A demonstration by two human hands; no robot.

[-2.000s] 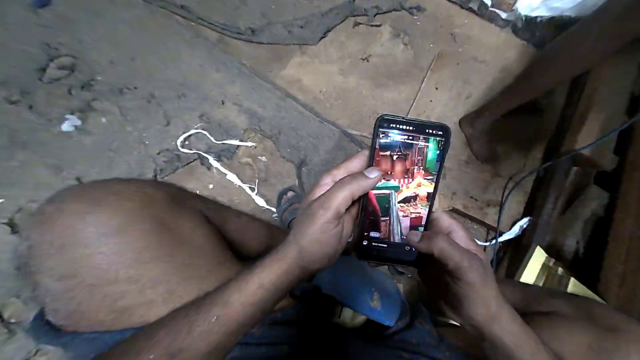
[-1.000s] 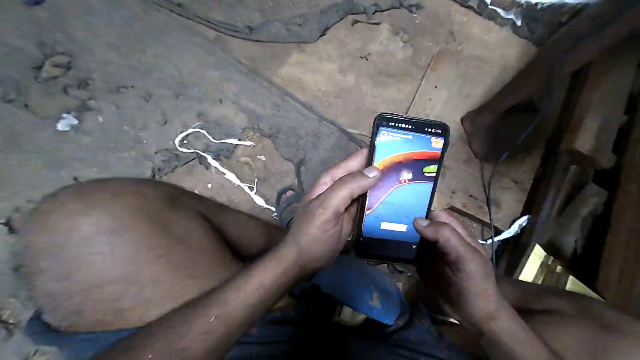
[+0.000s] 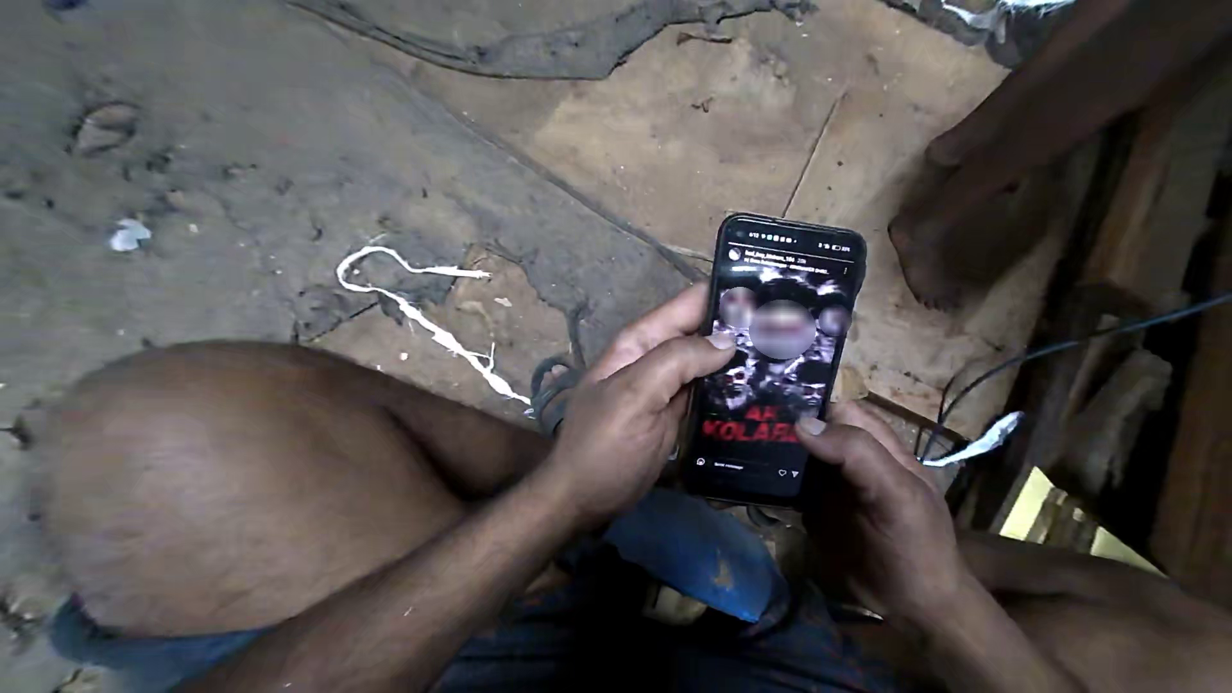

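Note:
A black smartphone is held upright over my lap, its screen lit with a dark picture, blurred round patches and red lettering. My left hand grips its left edge, the thumb lying at the edge of the screen. At the lower right, my right hand holds the phone too, its thumb touching the lower part of the screen. The fingers behind the phone are hidden.
A frayed white strip lies on the worn, dirty floor. Another person's bare foot is at the upper right, near a dark cable and wooden boards. A yellow piece lies at the lower right.
The phone's screen has gone from a colourful scene, through a blue and orange one, to the dark picture with red letters. My right thumb has shifted slightly on the screen. Both hands still hold the phone.

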